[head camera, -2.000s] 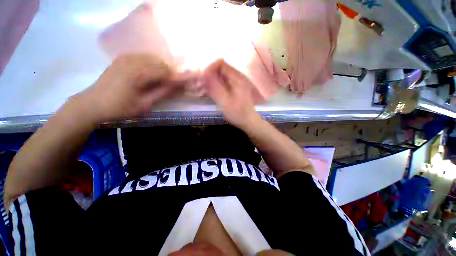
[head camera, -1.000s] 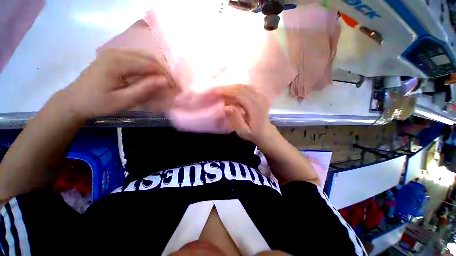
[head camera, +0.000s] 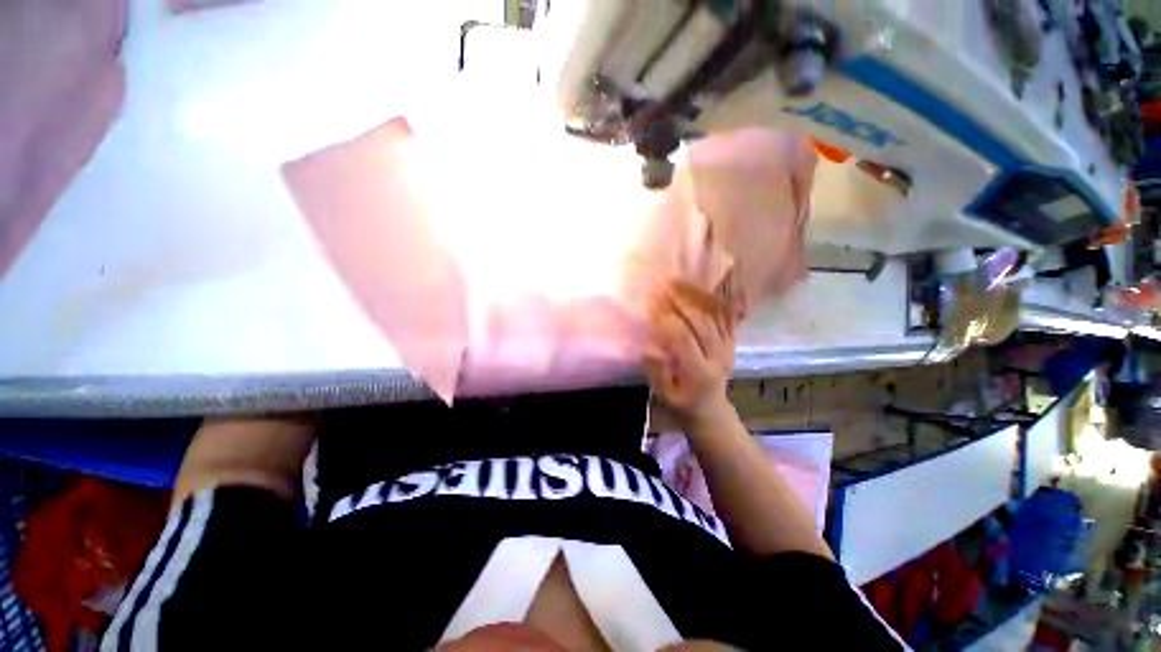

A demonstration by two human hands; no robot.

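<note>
A pink cut piece (head camera: 382,255) lies flat left of the needle area, a corner over the table's front edge. Another pink cloth (head camera: 554,347) lies along that edge, partly washed out by glare. My right hand (head camera: 691,341) is at its right end, fingers bent on pink fabric; the exact grip is blurred. Layered pink pieces (head camera: 764,217) lie beyond it, right of the needle. The white sewing machine head (head camera: 726,64) is above. My left forearm goes down at the table's front edge; my left hand is hidden.
The white table (head camera: 191,299) has a ridged front edge. A large pink panel (head camera: 51,115) lies far left. An orange-tipped tool (head camera: 879,168) is behind the machine. Below left is a blue crate (head camera: 96,439) with red cloth (head camera: 83,548). A white board (head camera: 936,474) stands low right.
My left hand has let go of the pink cloth and dropped out of sight below the table edge. My right hand has moved right. The view has shifted, showing more of the machine.
</note>
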